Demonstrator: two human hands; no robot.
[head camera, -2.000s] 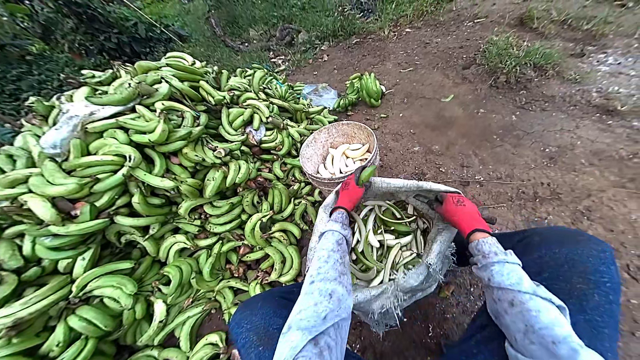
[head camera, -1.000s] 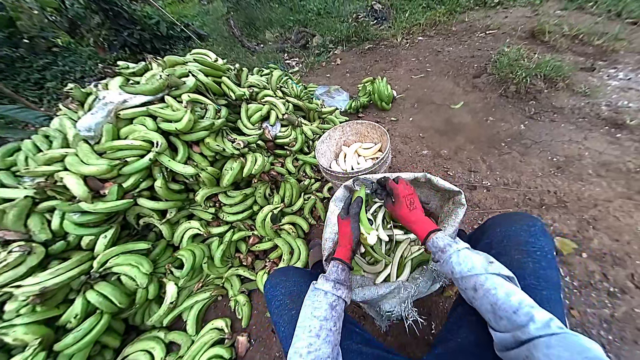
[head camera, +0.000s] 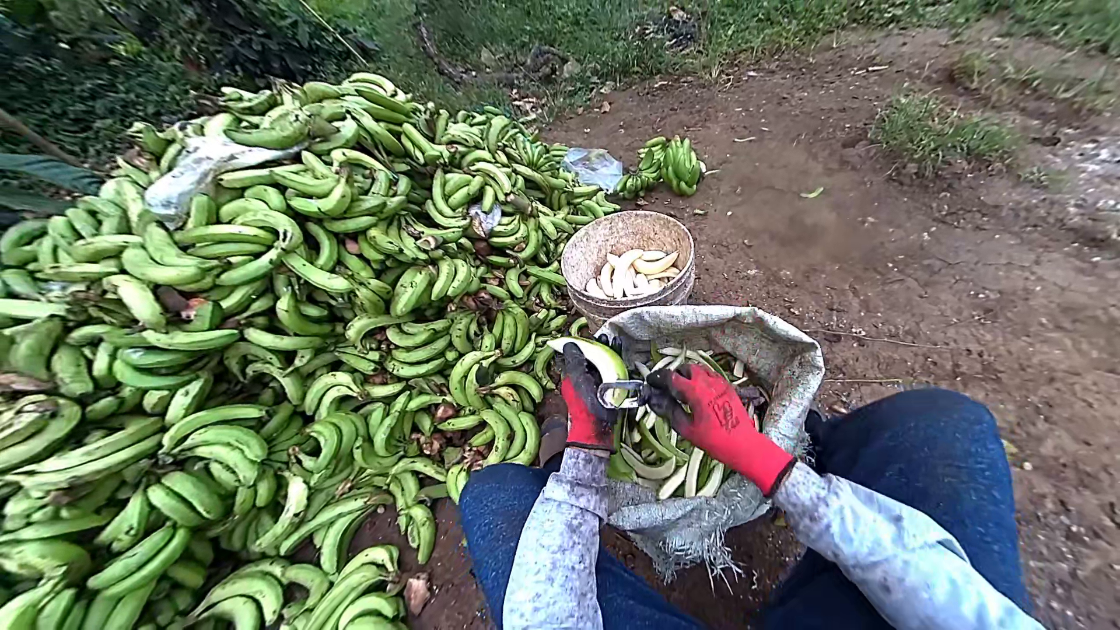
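Note:
My left hand, in a red and black glove, holds a partly peeled green plantain over the left side of an open woven sack. In my right hand, gloved the same way, is a metal peeler, its head against the plantain's lower part. Green and pale peel strips lie in the sack between my knees. Just beyond the sack stands a round bucket with peeled plantains inside.
A large heap of green plantains spreads along the left, with a plastic bag on it. Another plastic bag and a small bunch of plantains lie behind the bucket. Bare soil and grass are at the right.
My right hand has left the sack's right rim, where it was two seconds ago, and is now near my left hand. The plantain shows a wide pale peeled side now.

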